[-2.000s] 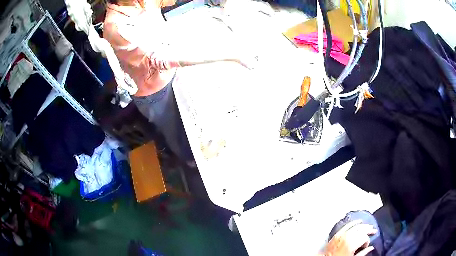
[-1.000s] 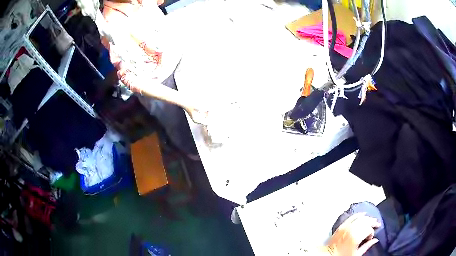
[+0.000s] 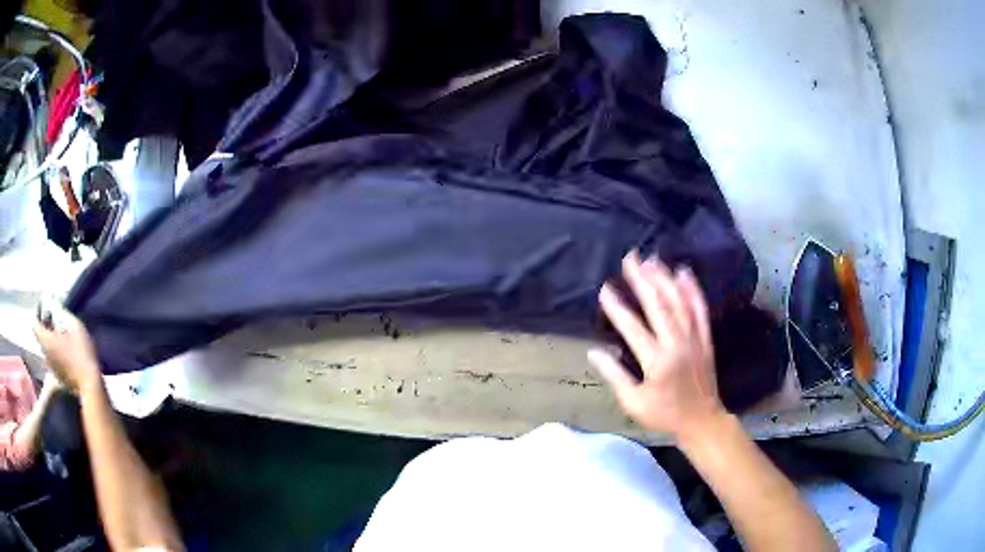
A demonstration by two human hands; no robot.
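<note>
A dark navy-purple garment (image 3: 378, 232) lies across the pale pressing table (image 3: 432, 394), with one long panel stretched from left to right. My left hand (image 3: 67, 343) grips the panel's end at the table's left edge. My right hand (image 3: 661, 350) lies with fingers spread on the garment's right part, palm down. The steam iron (image 3: 826, 307) stands on the right of the table, its orange handle toward the right edge, with no hand on it.
A hose (image 3: 918, 431) runs from the iron to the right. More dark cloth (image 3: 454, 32) is heaped at the back. Another orange-handled iron (image 3: 99, 205) and hanging hoses are at far left. A person's pink sleeve (image 3: 16, 415) shows at the lower left edge.
The view has swung from the neighbouring table to the garment before me. Both hands now show on the garment; earlier only one hand showed, on dark cloth at the lower right.
</note>
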